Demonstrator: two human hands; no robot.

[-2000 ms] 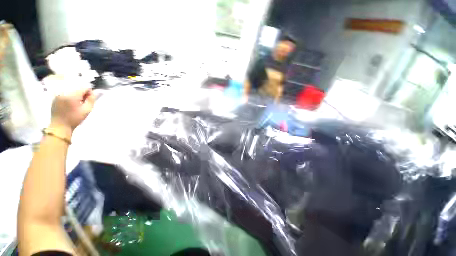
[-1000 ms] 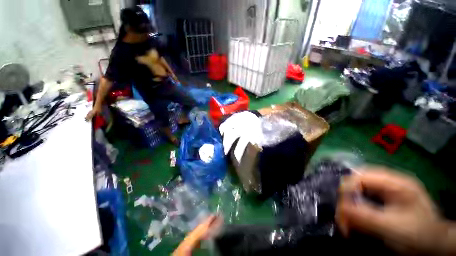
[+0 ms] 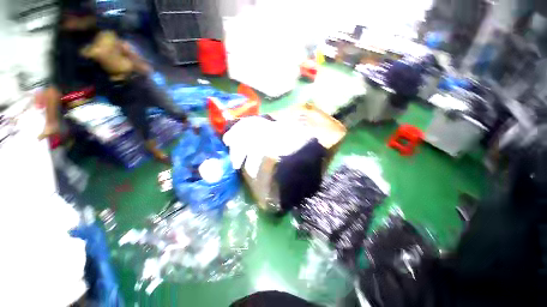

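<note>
Neither of my hands shows in the head view, which is blurred by motion. Dark bagged garments (image 3: 345, 204) under shiny clear film lie on the green floor right of the middle. Another dark piece under film (image 3: 402, 258) lies nearer, at the lower right, and runs into a dark area at the right edge. A brown cardboard box (image 3: 261, 180) stands behind them with white and dark garments in and over it. Whether anything is held cannot be seen.
A white table (image 3: 36, 234) is at the left. A blue plastic sack (image 3: 204, 174) stands beside the box, with plastic scraps (image 3: 186, 246) on the floor before it. A person (image 3: 114, 72) is at the upper left. A red stool (image 3: 406, 139) stands to the right.
The view has swung right and both hands have left it. One second ago a hand was at dark film-covered cloth at lower right. The bagged pieces now show on the floor.
</note>
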